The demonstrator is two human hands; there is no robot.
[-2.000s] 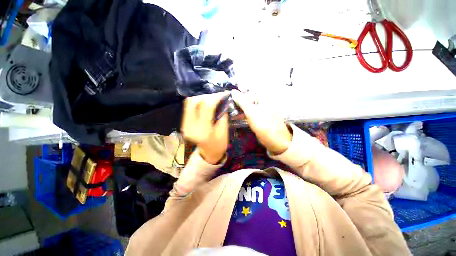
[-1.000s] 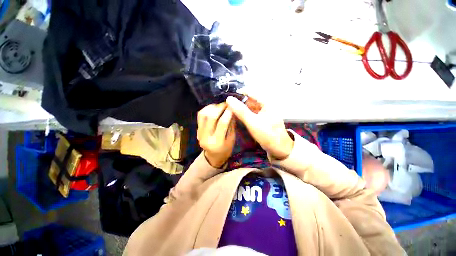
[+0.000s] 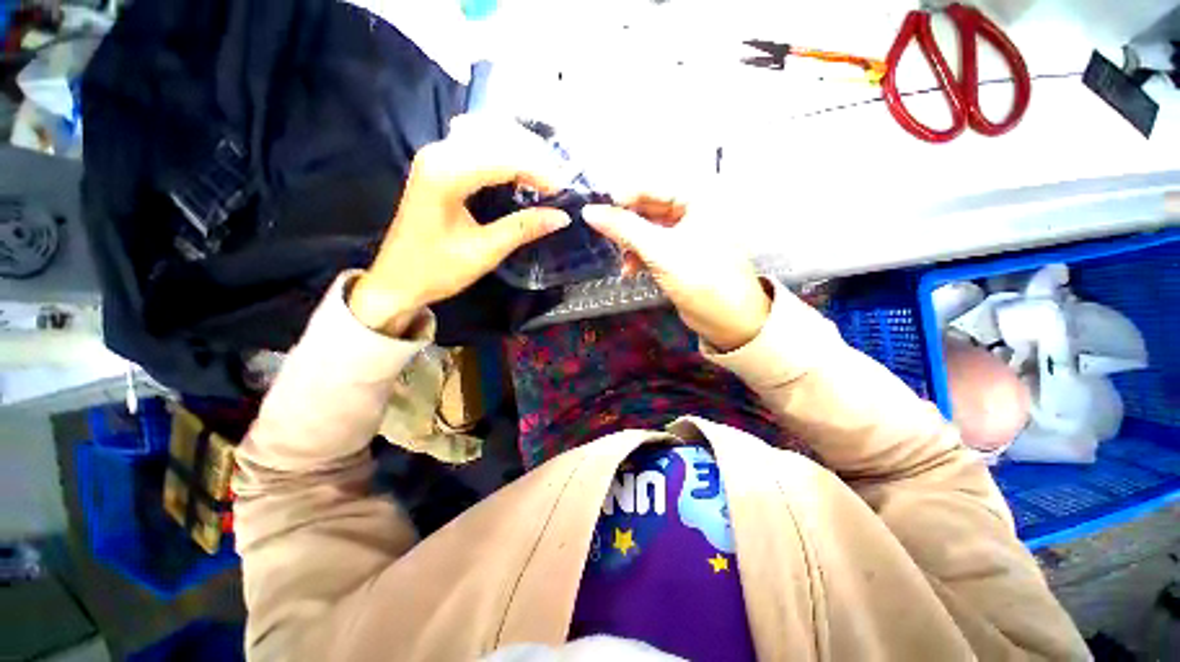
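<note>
A dark garment (image 3: 298,142) is heaped on the left of the white table. Part of it, with a plaid piece (image 3: 550,265) partly washed out by glare, lies at the table's front edge between my hands. My left hand (image 3: 453,220) pinches the dark cloth between thumb and fingers, its back over the garment. My right hand (image 3: 679,252) pinches the same cloth edge from the right, thumb close to my left thumb. A reddish-brown thing shows at the right fingers; I cannot tell what it is. Another plaid patch (image 3: 207,194) lies on the garment.
Red-handled shears (image 3: 960,97) and orange snips (image 3: 828,57) lie at the back right, with a small black rectangular object (image 3: 1121,93) beyond. A blue crate (image 3: 1100,498) with white and pink pieces stands below the table's right side. Another blue crate (image 3: 123,537) is below left.
My left hand has moved left and up and spread over the cloth, away from close beside my right hand. The cloth between the hands has shifted. The view has also shifted.
</note>
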